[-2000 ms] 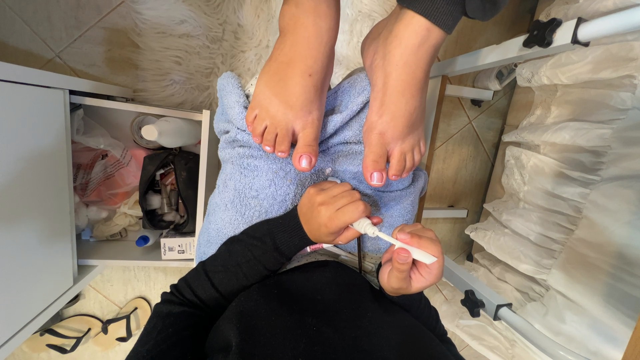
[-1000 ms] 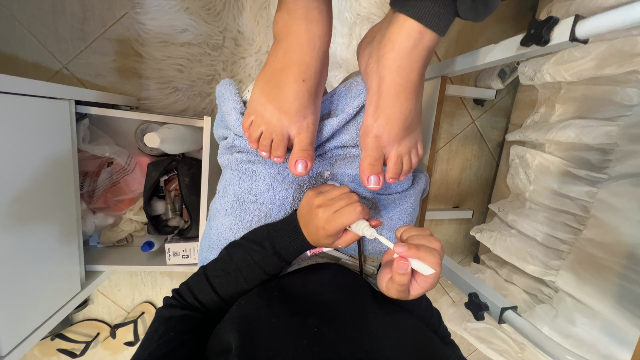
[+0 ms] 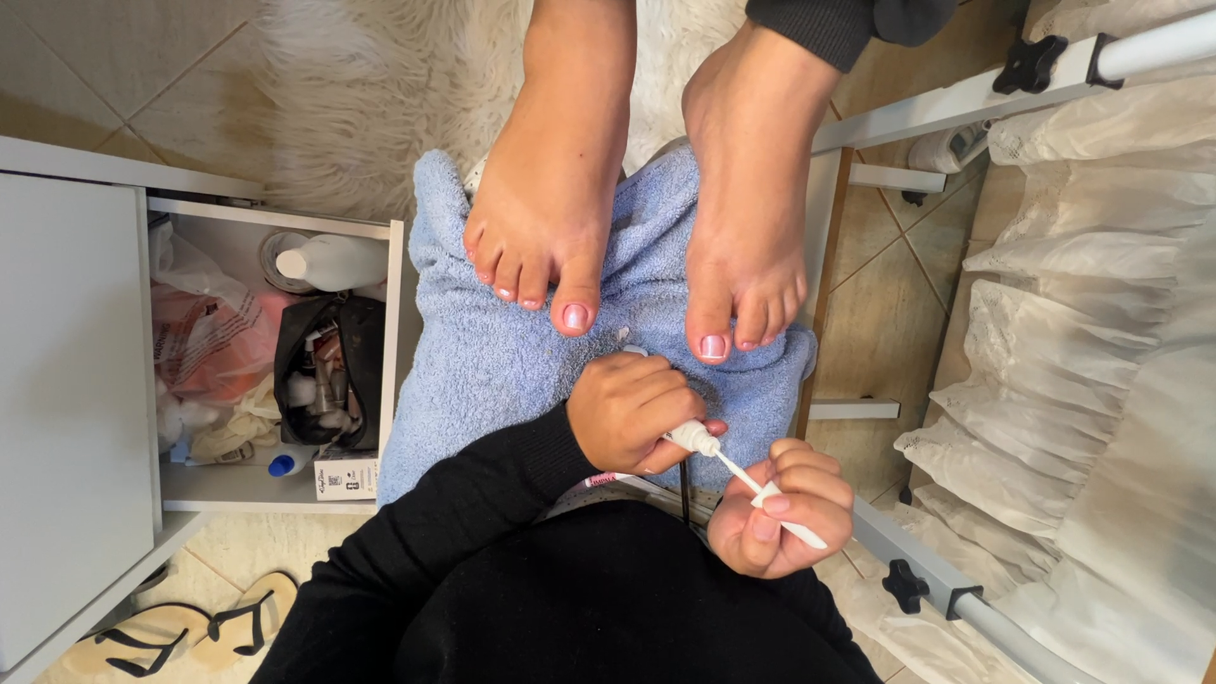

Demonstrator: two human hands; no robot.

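Observation:
My left hand [image 3: 638,410] is closed around a small white nail polish bottle [image 3: 693,437], its neck pointing right. Between the fingertips of my right hand [image 3: 784,508] is a white brush cap [image 3: 790,518], whose thin white stem [image 3: 736,470] reaches to the bottle's mouth; the brush tip is hidden there. Just beyond my hands, another person's two bare feet [image 3: 560,209] [image 3: 750,199] rest on a light blue towel [image 3: 494,380]. Their big toenails look glossy pink with white tips.
On the left, an open drawer [image 3: 391,332] holds a black pouch [image 3: 290,366], a white bottle [image 3: 347,263] and plastic bags [image 3: 204,323]. Flip-flops [image 3: 142,641] lie below it. A white metal frame [image 3: 921,109] and a ruffled white curtain [image 3: 1083,332] stand at right; a shaggy rug [image 3: 380,95] lies beyond the towel.
Both hands have kept their hold on the bottle and the brush cap. Only slight shifts of the hands and the view show.

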